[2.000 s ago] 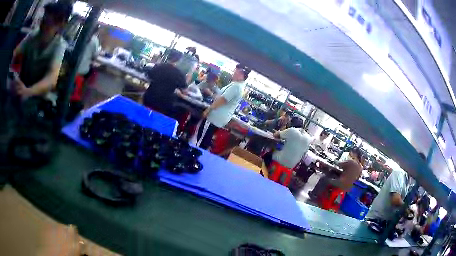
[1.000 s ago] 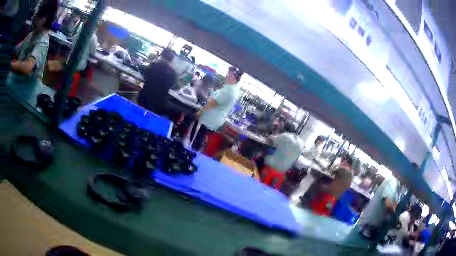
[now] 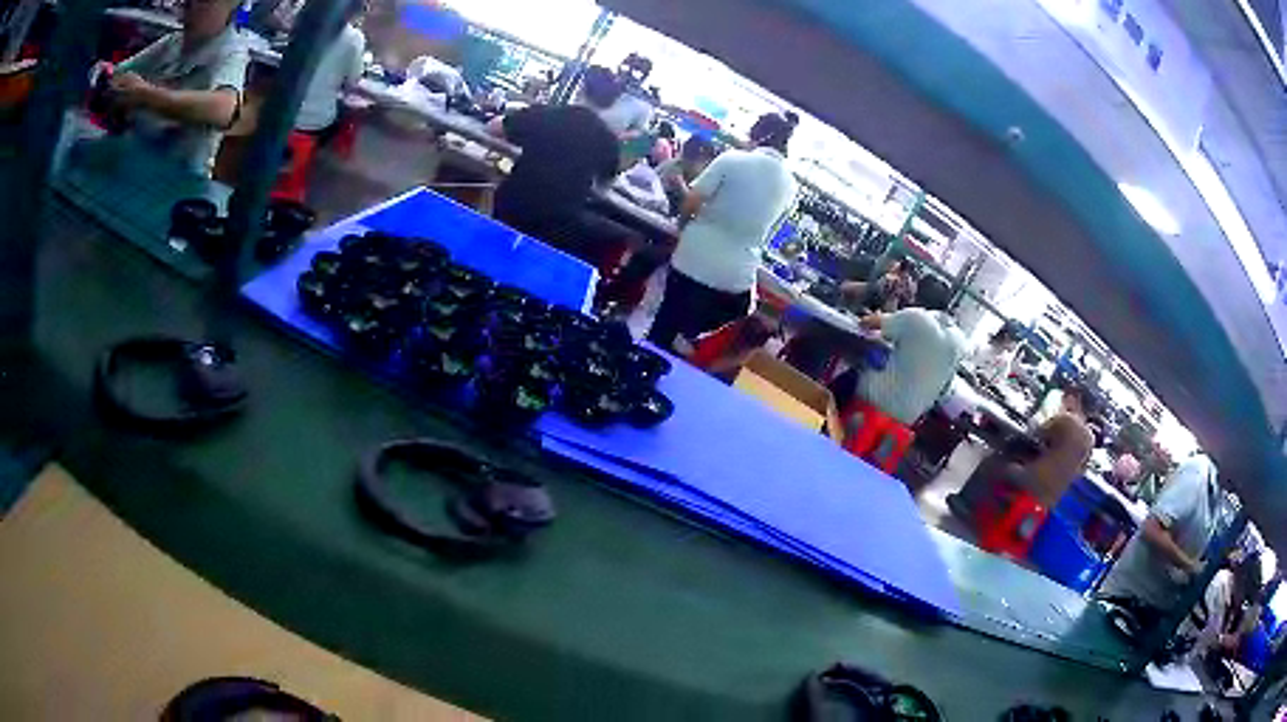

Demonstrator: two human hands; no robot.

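Neither of my hands is in the picture. A black headphone [image 3: 449, 494] lies on the dark green surface in front of me, its cups at the right end of the loop. Another headphone [image 3: 170, 384] lies farther left on the same surface. A third headphone [image 3: 243, 700] is cut off by the bottom edge, over the tan board [image 3: 127, 607]. A fourth headphone [image 3: 864, 697] is partly cut off at the bottom right, with a small green patch in its cup. Many black ear cup subassemblies [image 3: 480, 332] are massed on the blue sheets [image 3: 762, 473].
The dark green conveyor or bench [image 3: 282, 529] curves across the foreground. A green metal post [image 3: 282, 134] stands at left, and a wide shelf hangs overhead. Several people sit or stand behind, one in a white top [image 3: 737, 212]. An open cardboard box [image 3: 783, 392] lies beyond the sheets.
The view has shifted, so the blue sheets and headphones sit farther right. More of the headphone at the bottom edge and of the one at the bottom right shows. The standing person has turned away.
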